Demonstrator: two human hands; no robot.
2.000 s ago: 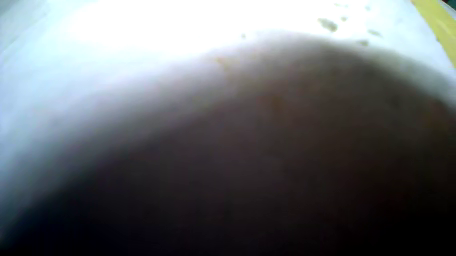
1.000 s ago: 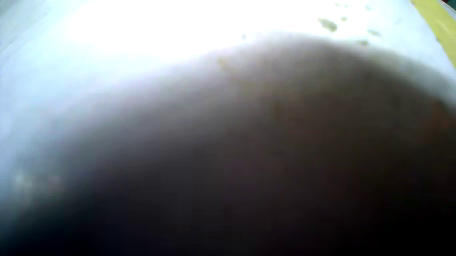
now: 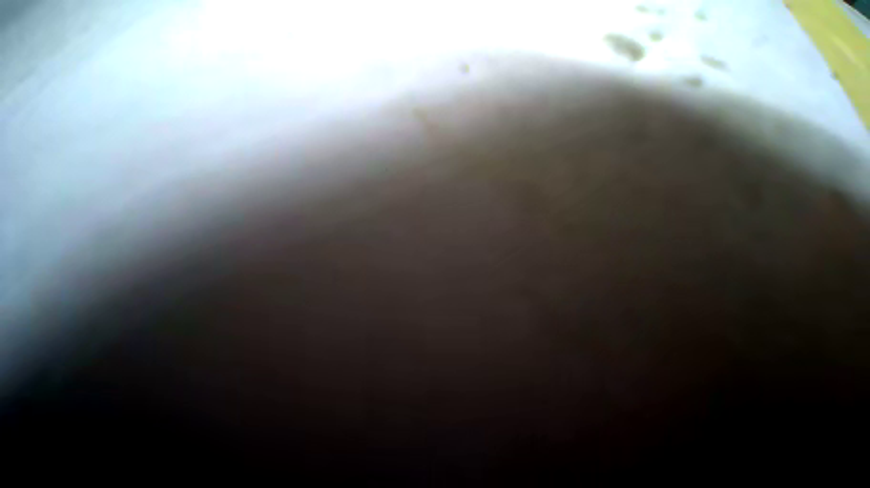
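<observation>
A large dark, blurred shape (image 3: 496, 286) fills the middle and bottom of the head view, very close to the camera; I cannot tell what it is. Above it lies a bright white surface (image 3: 315, 48), overexposed, with several small brownish-green marks at its upper right. Neither my left hand nor my right hand can be made out. Whatever lies behind the dark shape is hidden.
A yellow strip (image 3: 832, 48) runs down along the white surface at the top right edge of the view. A small dark green patch shows in the top right corner beyond it.
The soft left edge of the dark shape has shifted slightly. A faint pale spot at lower left, seen a second ago, is gone. The marks and yellow strip stay put.
</observation>
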